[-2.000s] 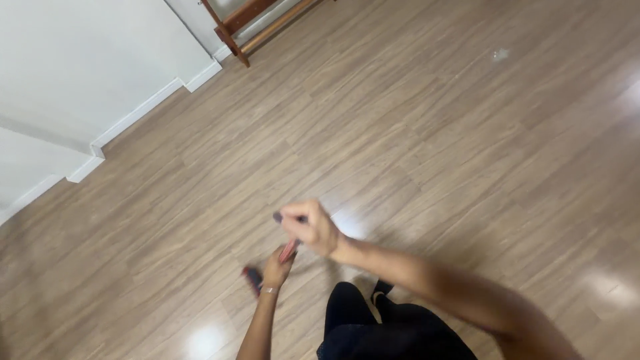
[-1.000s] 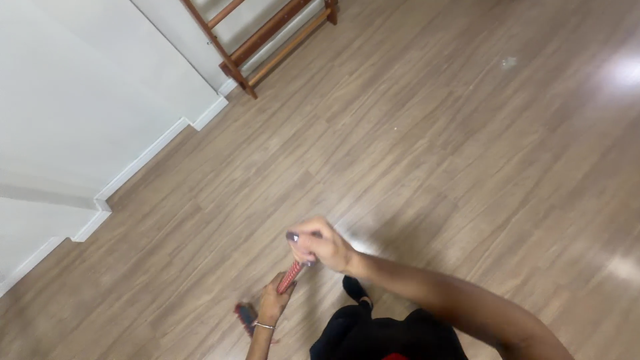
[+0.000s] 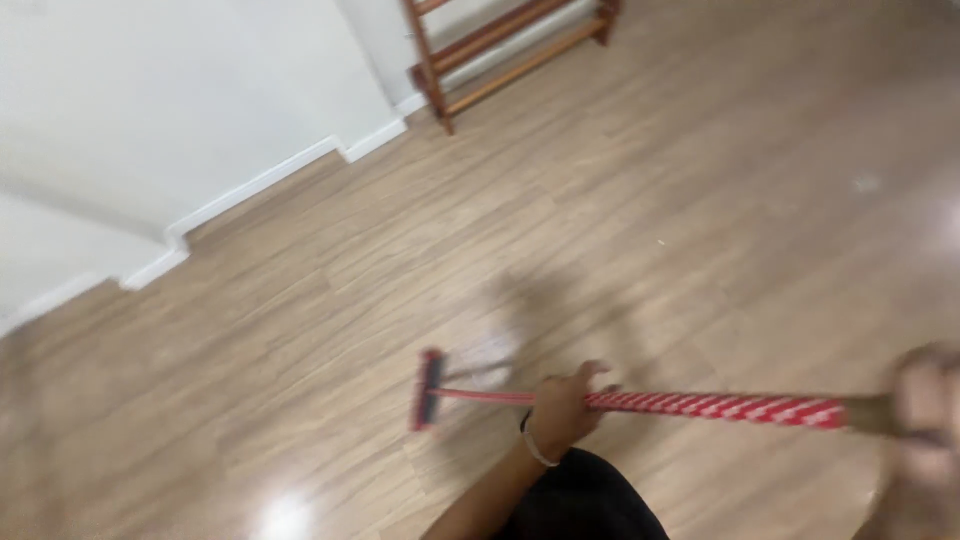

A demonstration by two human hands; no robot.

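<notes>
A broom with a red-and-white patterned handle [image 3: 712,406] lies nearly level across the lower right of the view. My left hand [image 3: 566,409] is around the thinner part of the handle, with a bracelet at the wrist. At the right edge, my right hand [image 3: 926,420], blurred and partly cut off, grips the handle's brownish end. The red and dark broom head [image 3: 428,390] is at the left end of the handle, at the wood-look floor [image 3: 360,315]. Whether its bristles touch the floor cannot be told.
A wooden ladder-like rack [image 3: 517,71] stands against the white wall at the top. A white baseboard [image 3: 259,186] runs in steps along the wall at the left. A small pale speck [image 3: 661,242] and a pale patch [image 3: 866,184] show on the floor.
My right hand has moved to the right, away from my left hand, and the handle has swung from steeply slanted to nearly level. Both hands were close together before.
</notes>
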